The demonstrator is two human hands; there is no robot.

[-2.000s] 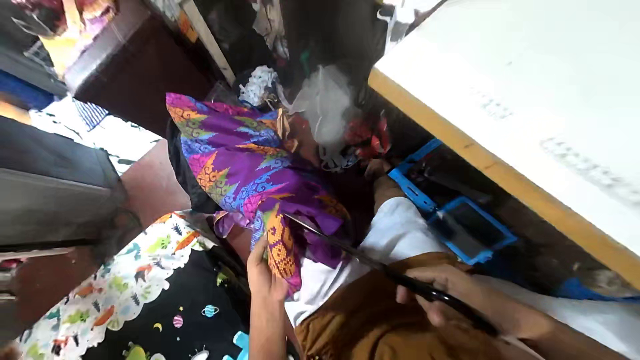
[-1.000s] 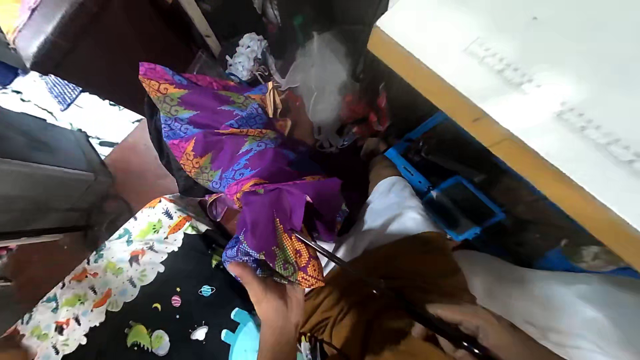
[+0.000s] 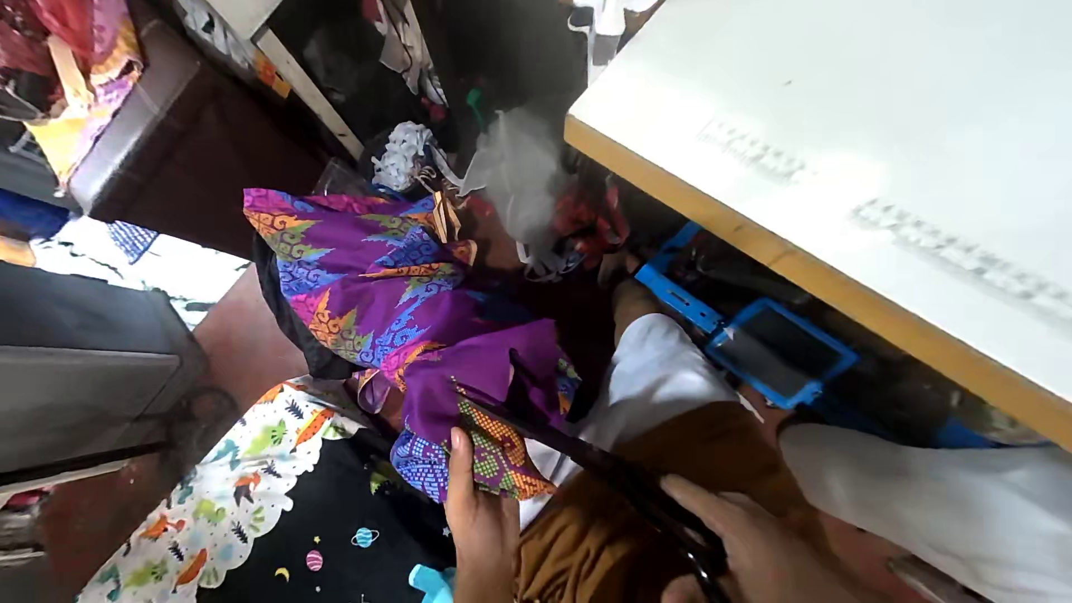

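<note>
A purple patterned fabric (image 3: 377,293) with orange, blue and green motifs drapes across the middle of the view. My left hand (image 3: 481,511) pinches its lower edge, thumb on top. In my right hand (image 3: 729,536), at the lower right, are black-handled scissors (image 3: 603,465). Their blades are spread, and the tips point up and left at the cloth just above my left thumb; whether they touch it is not clear. Brown cloth (image 3: 620,536) lies over my lap beneath the scissors.
A white tabletop with a wooden edge (image 3: 787,260) fills the upper right, with a blue plastic frame (image 3: 783,352) below it. Black space-print fabric (image 3: 335,519) lies lower left. A dark padded seat (image 3: 193,142) and a clear plastic bag (image 3: 523,176) are farther back.
The scissors' blades have parted since the frame of one second ago, where they looked closer together. My left hand has shifted along the purple fabric's edge, whose lower part now lies differently.
</note>
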